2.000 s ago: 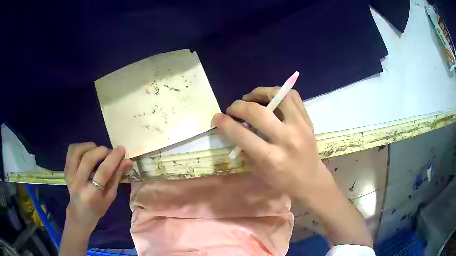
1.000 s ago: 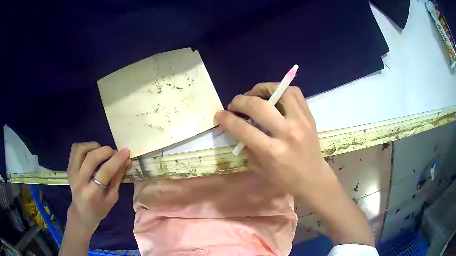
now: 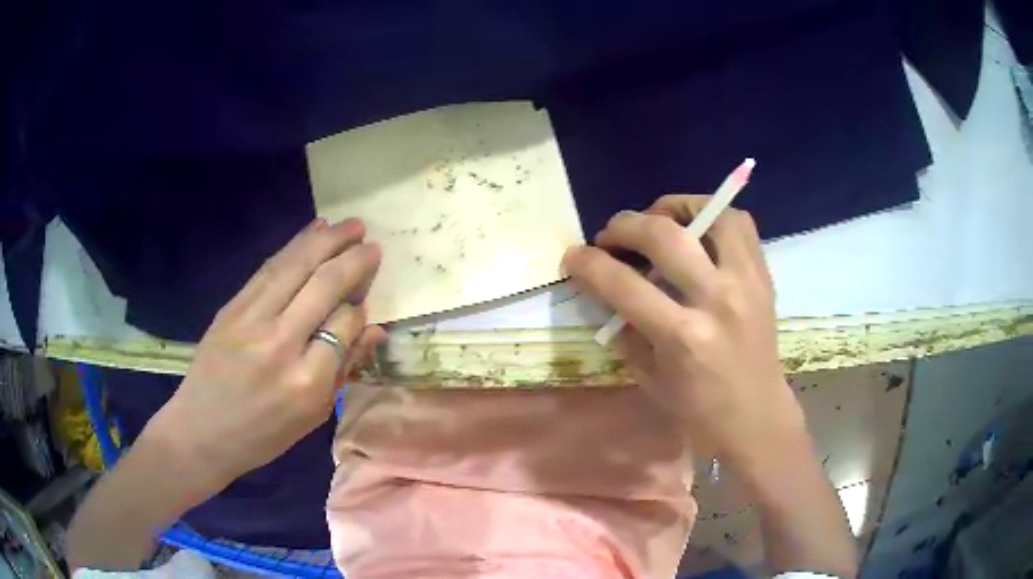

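Note:
The cream, near-square card template point(image 3: 464, 204) lies on the dark navy cloth point(image 3: 725, 102), its lower edge near the cloth's front edge. It has scribbled marks and a small notch at the top right corner. My left hand point(image 3: 295, 322), with a ring, lies at the card's lower left, fingers on its left edge. My right hand point(image 3: 697, 305) holds a thin white pen with a pinkish end point(image 3: 720, 201), that end pointing up and away. My right thumb or fingertip touches the card's lower right corner. The pen's lower end is over the table edge.
The white table top point(image 3: 861, 266) shows at the right and in a gap at the left. Its worn yellowish front edge point(image 3: 850, 343) runs across the view. A peach-pink garment point(image 3: 510, 486) is below. Blue crate rims point(image 3: 244, 554) and navy cloth show under the table at left.
The view has shifted, so card and cloth appear further right. My left hand has moved up along the card's left side, with its fingers flatter. My right hand keeps its hold on the pen.

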